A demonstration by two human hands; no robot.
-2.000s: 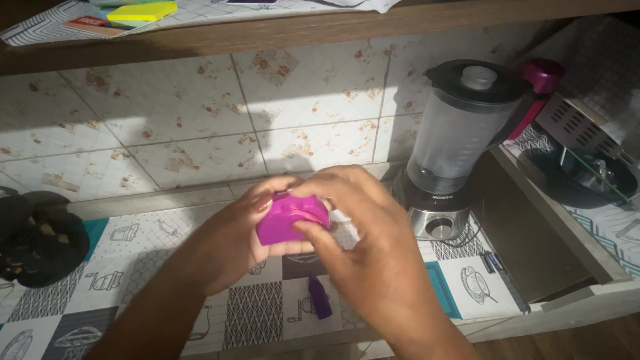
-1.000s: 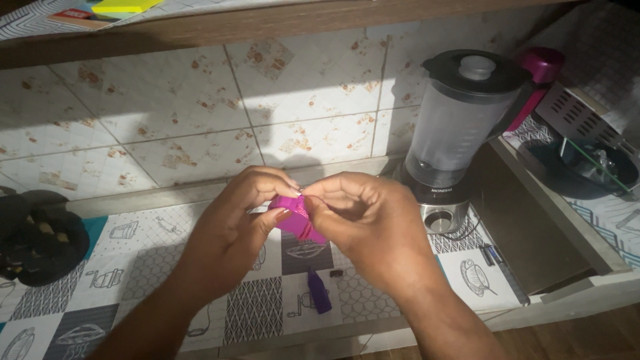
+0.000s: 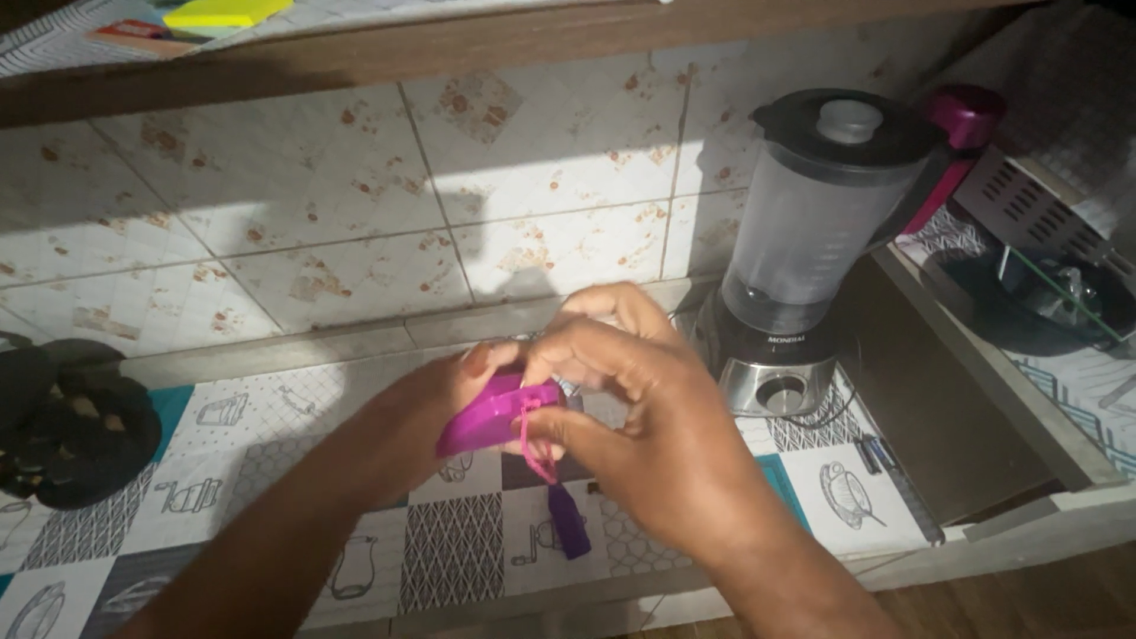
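Observation:
My left hand [image 3: 444,399] grips a small magenta plastic object [image 3: 488,413] from its left side, above the counter. A pink cord loop [image 3: 532,444] hangs from the object's right end. My right hand [image 3: 621,390] is at that end, its thumb and fingers around the cord's upper part; whether it pinches the cord or the object is hard to tell. Below the cord, a small dark purple bottle-shaped piece [image 3: 569,521] shows against the patterned counter cover; whether it is joined to the cord cannot be told.
A Mondial blender [image 3: 799,240] stands right of my hands, beside a raised wooden edge. Black containers [image 3: 71,422] are at the left. A wooden shelf [image 3: 355,62] crosses above. Farther right lie a dark bowl [image 3: 985,302] and a slotted utensil [image 3: 1029,209]. Pens [image 3: 874,454] lie near the blender.
The magenta object has turned in my hands, and a pink cord loop now hangs from it. My right hand has opened out from its closer pinch of a second ago.

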